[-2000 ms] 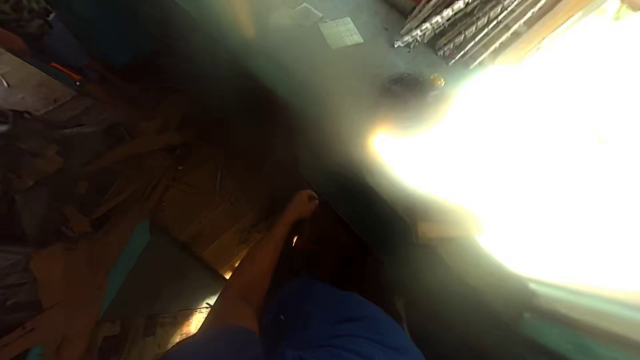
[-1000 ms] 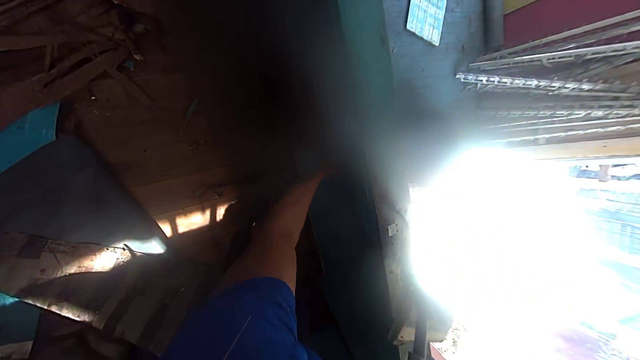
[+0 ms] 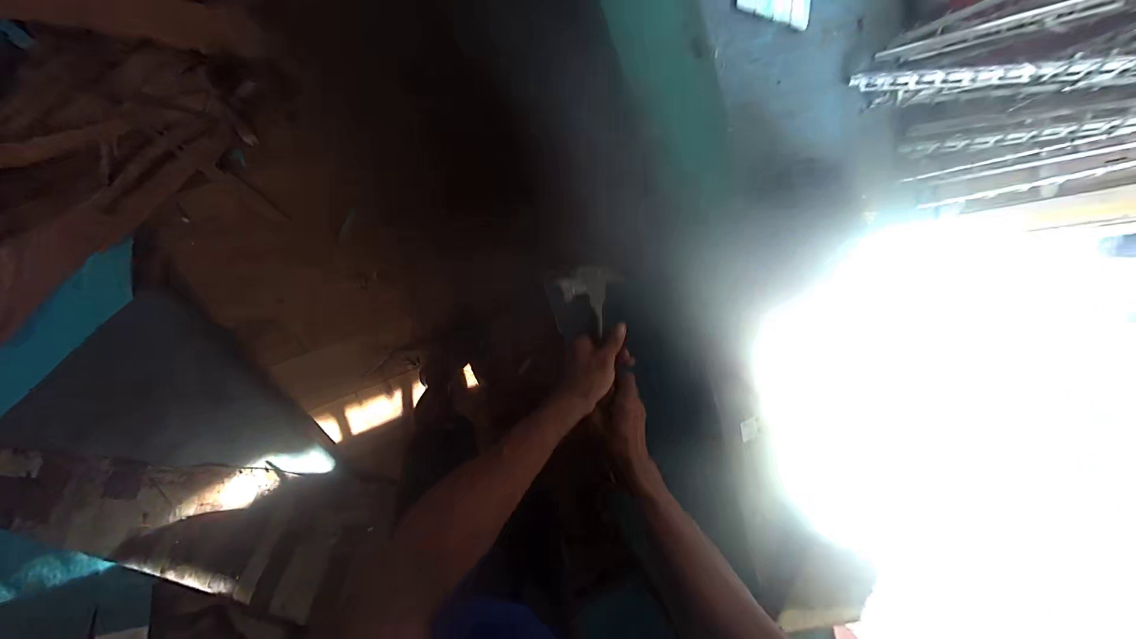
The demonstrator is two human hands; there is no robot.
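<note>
Near the middle of the head view, my left hand [image 3: 593, 368] is closed around the lower end of a flat, pale metal tool [image 3: 587, 288]. The tool widens at its far end and looks like a putty knife or scraper, though shadow leaves its exact kind unclear. Just below and to the right, my right hand [image 3: 628, 399] touches or nearly touches my left hand, its fingers curled. Whether it also grips the tool's handle cannot be told in the dark. Both forearms reach up from the bottom edge.
Broken wood strips [image 3: 133, 133] are heaped at the upper left. A dark grey sheet [image 3: 160, 390] lies beside teal pieces at the left. Metal lattice bars [image 3: 994, 75] lie at the upper right, above strong glare. A green board edge [image 3: 670, 98] runs along the top.
My right hand and forearm have come into view beside my left hand. The metal tool is now visible at my left hand. The view has turned since two seconds ago.
</note>
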